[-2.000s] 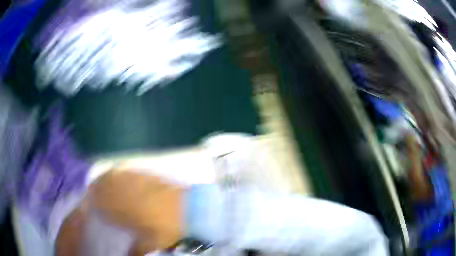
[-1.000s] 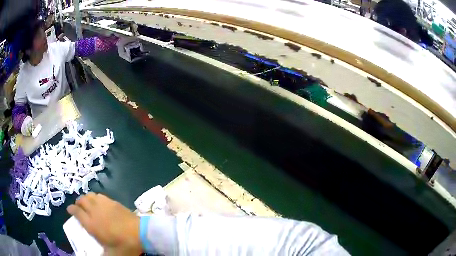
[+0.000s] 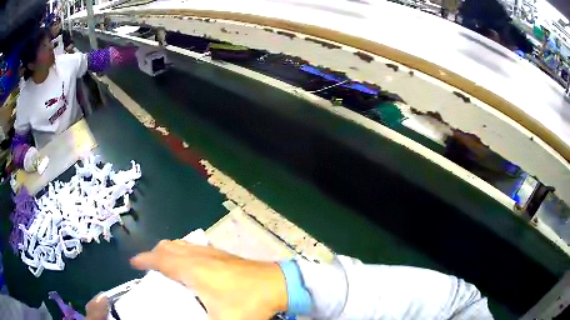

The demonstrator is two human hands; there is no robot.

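A white plastic housing [image 3: 159,301] lies at the bottom edge, partly cut off, with an open edge or slot at its left end. My right hand [image 3: 212,275], bare with a light blue cuff, lies over its top and grips it, fingers pointing left. My left hand [image 3: 97,308] shows only as fingertips against the housing's left end; the rest is cut off. Part of a white padded piece [image 3: 197,237] shows just behind my right hand.
A heap of white brackets [image 3: 75,215] lies left, with purple brackets [image 3: 24,215] beside it and another purple piece [image 3: 65,307] near the bottom. The green conveyor [image 3: 300,162] runs diagonally past. Across the table a person [image 3: 53,94] reaches to a white box [image 3: 152,61] on the belt.
My right hand has moved right, with the housing now under it near the bottom centre. My left fingertips have come into view. The other person's box has shifted slightly left.
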